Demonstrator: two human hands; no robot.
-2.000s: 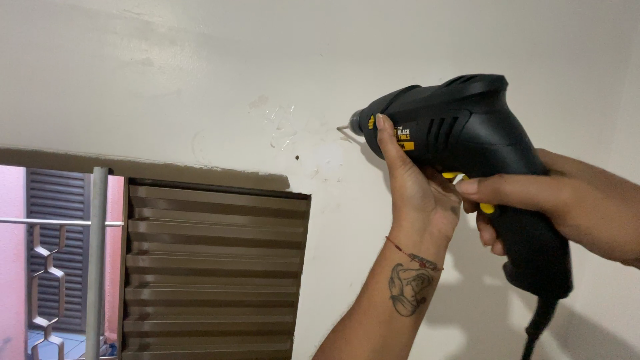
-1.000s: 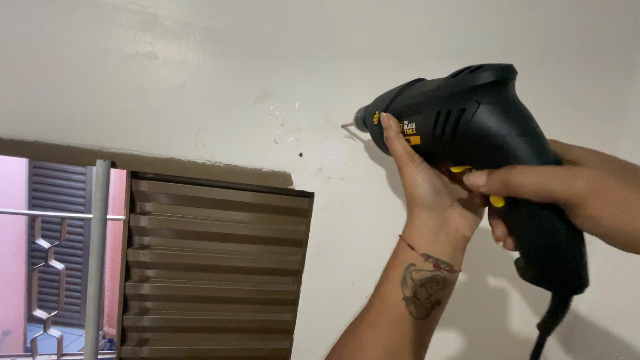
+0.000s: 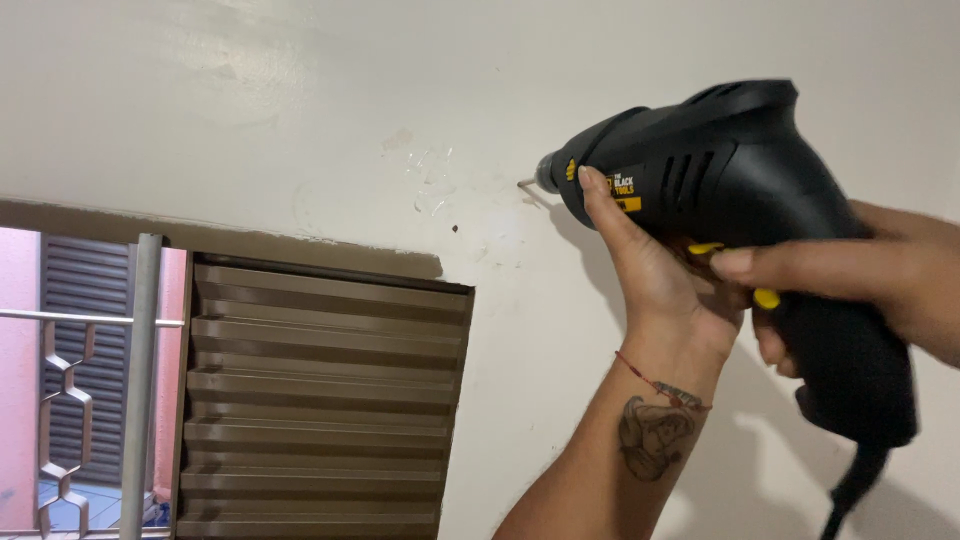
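A black corded power drill (image 3: 720,172) with yellow controls points left at a pale painted wall (image 3: 337,97). The tip of its drill bit (image 3: 528,183) meets the wall, or nearly so; the exact contact is too small to tell. My left hand (image 3: 645,262) supports the drill body from below, thumb along its near side by the chuck, its other fingers hidden. My right hand (image 3: 840,277) is closed around the handle, with a finger or thumb beside the yellow trigger parts. A small dark hole (image 3: 454,228) shows in the wall left of the bit.
A brown ribbed metal shutter (image 3: 322,397) fills the lower middle. Left of it stand a grey vertical pole (image 3: 141,375) and a metal window grille (image 3: 67,390), with a pink wall beyond. The drill's power cord (image 3: 847,487) hangs at lower right. Scuffed patches mark the wall near the bit.
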